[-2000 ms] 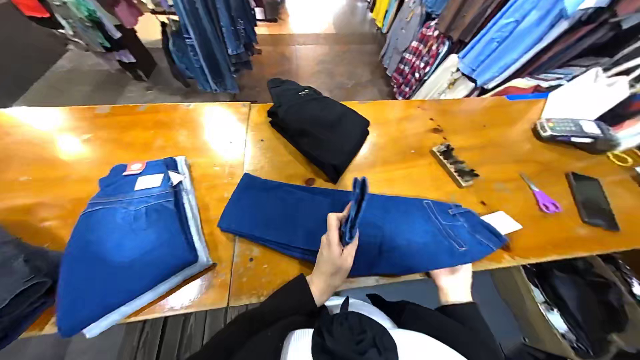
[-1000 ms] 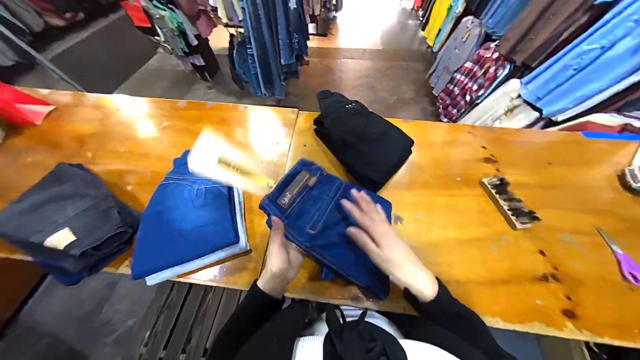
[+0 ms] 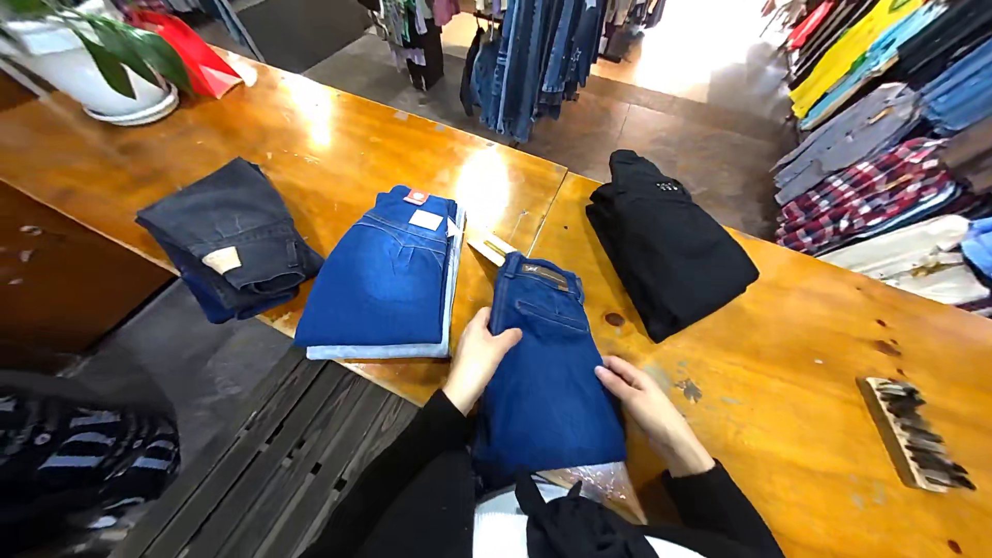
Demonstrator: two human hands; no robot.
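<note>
Folded dark blue jeans point(image 3: 546, 372) lie on the wooden counter in front of me, waistband away from me, a cardboard tag point(image 3: 493, 246) sticking out at the top. My left hand point(image 3: 478, 360) grips their left edge, thumb on top and the fingers partly hidden. Against the right edge rests my right hand point(image 3: 651, 411), fingertips at the fold; whether it pinches the cloth cannot be told. Left of them sit brighter blue folded jeans point(image 3: 387, 283) on a light blue pair point(image 3: 376, 351). Farther left are folded dark grey jeans point(image 3: 240, 225) over a dark blue pair. Folded black pants point(image 3: 670, 248) lie at the right.
A wooden brush point(image 3: 911, 434) lies on the counter point(image 3: 775, 372) at the right. A potted plant point(image 3: 116, 85) and a red item point(image 3: 186, 54) stand at the far left. Beyond the counter are hanging jeans point(image 3: 535, 62) and stacked clothes point(image 3: 868, 194).
The dark blue jeans, stretched out long two seconds ago, are now folded compactly and have turned upright before me. My left hand has moved up their left edge. The view has swung left.
</note>
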